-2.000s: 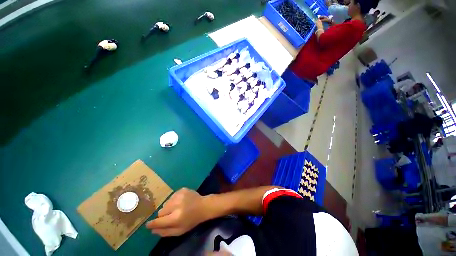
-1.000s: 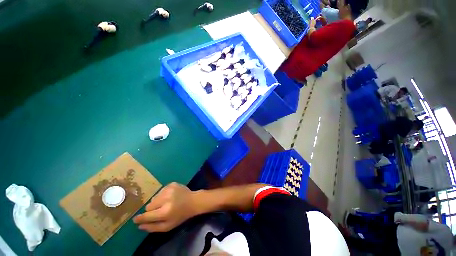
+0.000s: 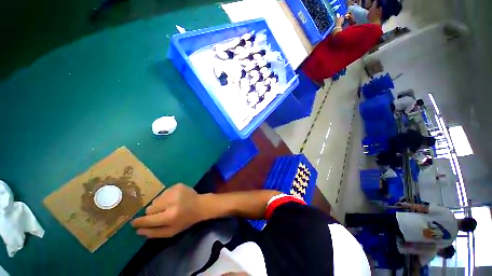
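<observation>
My right hand point(image 3: 165, 211) is at the lower right edge of the tan cardboard pad point(image 3: 129, 160), with its fingers curled. I cannot tell if it holds anything thin. A small round white dish point(image 3: 108, 197) lies on the pad, with brown wet-looking stains around it. A crumpled white cloth point(image 3: 17, 220) lies left of the pad, cut off by the picture's edge. A small white bottle point(image 3: 164, 125) lies above and right of the pad. My left hand is not clearly in view; a sliver of skin at the bottom edge cannot be identified.
A blue crate point(image 3: 202, 96) on the green bench point(image 3: 81, 116) holds black-and-cream workpieces point(image 3: 253, 77) on a whitish liner. Stacked blue crates point(image 3: 276, 171) stand beyond my forearm. A person in red point(image 3: 345, 51) works at the upper right. The dark belt point(image 3: 48, 27) runs along the upper left.
The view has shifted, so the bench things sit further left and higher. The pieces on the belt have mostly left the picture. My right hand stays curled beside the pad.
</observation>
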